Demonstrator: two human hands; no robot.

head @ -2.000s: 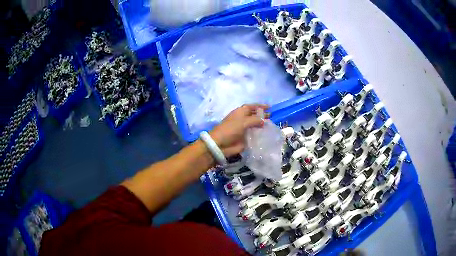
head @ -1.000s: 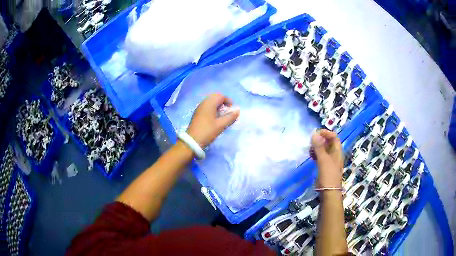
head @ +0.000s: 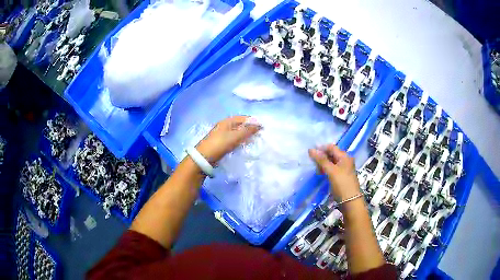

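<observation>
My left hand [head: 227,138], with a white bangle on the wrist, is over the blue tray with the pale liner [head: 183,112]. Its fingers are bent together near clear poly bags [head: 257,178]; a whitish shiny bit shows at the fingertips, but its grip is unclear. My right hand [head: 335,167] is over the same tray's near right rim, fingers curled and pointing left. Whether it holds thin film cannot be told. Crisp white scooters [head: 323,68] with black seats stand in rows along this tray's far right side.
A second blue tray [head: 466,205] of scooters in rows is on the right. A white bag pile [head: 159,52] fills a blue tray at upper left. The white curved table [head: 438,49] runs behind. Crates of jumbled parts [head: 107,175] are on the floor at left.
The clear bag hanging from my left hand two seconds ago no longer shows there. My right hand has come into view, then moved slightly left in the picture. The view has shifted.
</observation>
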